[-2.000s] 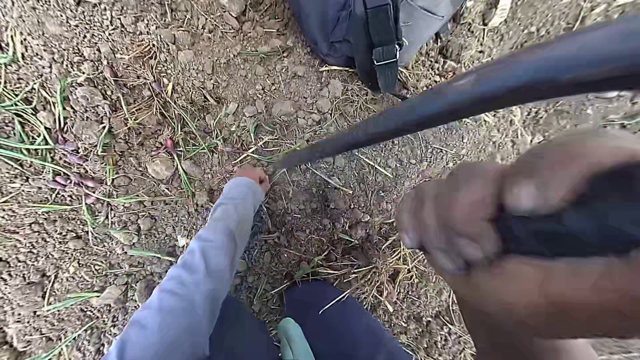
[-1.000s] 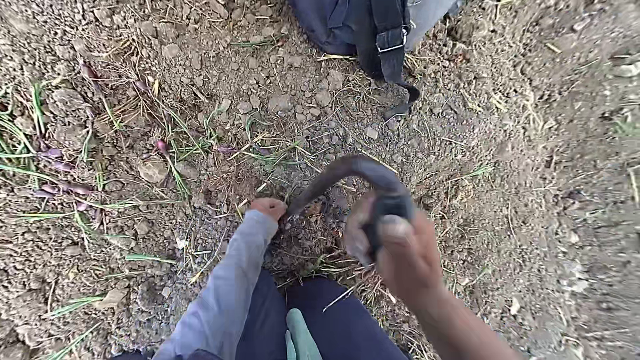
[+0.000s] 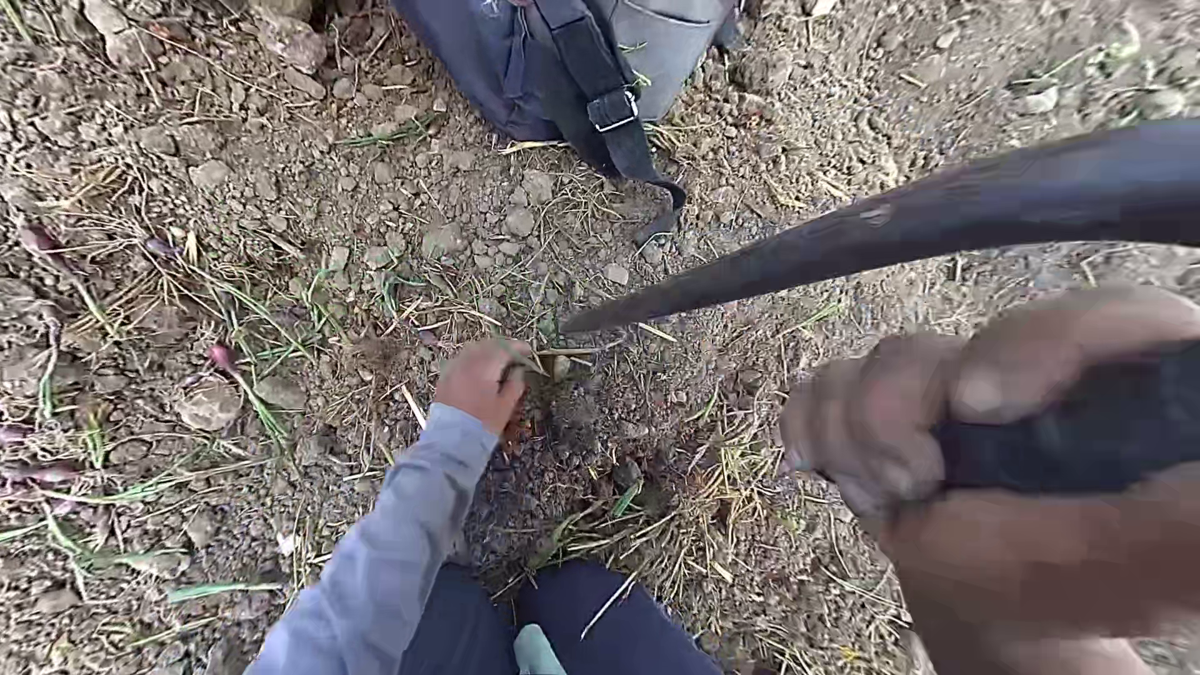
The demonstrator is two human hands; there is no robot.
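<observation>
Close to the camera at the right, my right hand (image 3: 937, 441) is wrapped around the black handle (image 3: 1059, 422) of a curved metal hand tool, likely a sickle. The tool's dark blade (image 3: 844, 244) sweeps left and down to a narrow tip just above and to the right of my left hand (image 3: 483, 380). That left hand, below a grey-blue sleeve, is down at the soil, its fingers pinched on a few dry stalks (image 3: 553, 356). Red onions (image 3: 222, 356) with green tops lie on the ground to its left.
A dark blue and grey bag (image 3: 647, 47) lies at the top, its buckled black strap (image 3: 609, 122) trailing on the soil. Dry straw (image 3: 731, 478) is scattered near my knees (image 3: 600, 619). Stones and clods, such as one rock (image 3: 208, 405), dot the ground at the left.
The tool and my right hand have come much nearer the camera than one second ago, when both were low by the soil. My left hand stays down at about the same spot.
</observation>
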